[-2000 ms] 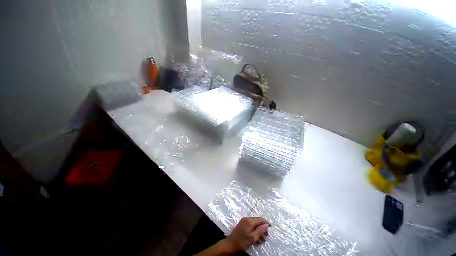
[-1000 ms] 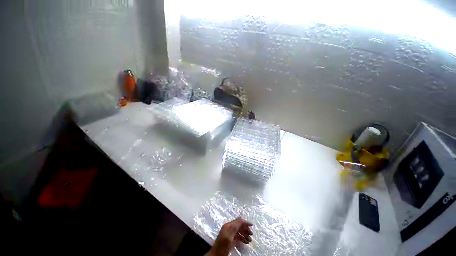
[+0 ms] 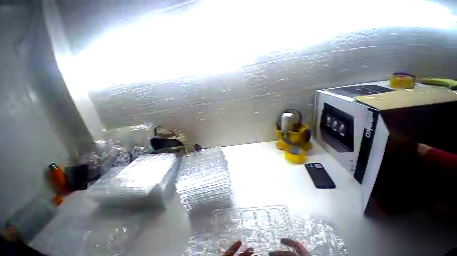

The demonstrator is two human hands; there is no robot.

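A clear blister tray (image 3: 251, 218) with a row of pockets lies on crinkled clear film (image 3: 318, 235) at the table's near side. My left hand (image 3: 237, 248) and my right hand (image 3: 290, 247) are at the near side of the tray, over the film. Both are cut off by the bottom edge, and only spread fingers show. Whether they grip tray or film cannot be told. A ridged clear tray stack (image 3: 204, 180) stands behind, to the left. A smoother, glossy clear bundle (image 3: 138, 177) is left of it.
A black phone (image 3: 319, 175), yellow tape (image 3: 295, 155) and a yellow holder (image 3: 300, 138) are right of centre. A large printed box (image 3: 346, 130) stands right, with another person's red sleeve (image 3: 443, 156) at its opening. Handbag (image 3: 173, 136) by the wall; orange object (image 3: 57, 178) far left.
The view has swung right and up, showing more of the printed box and the red sleeve. A pocketed tray now shows on the film. My second hand has come into view.
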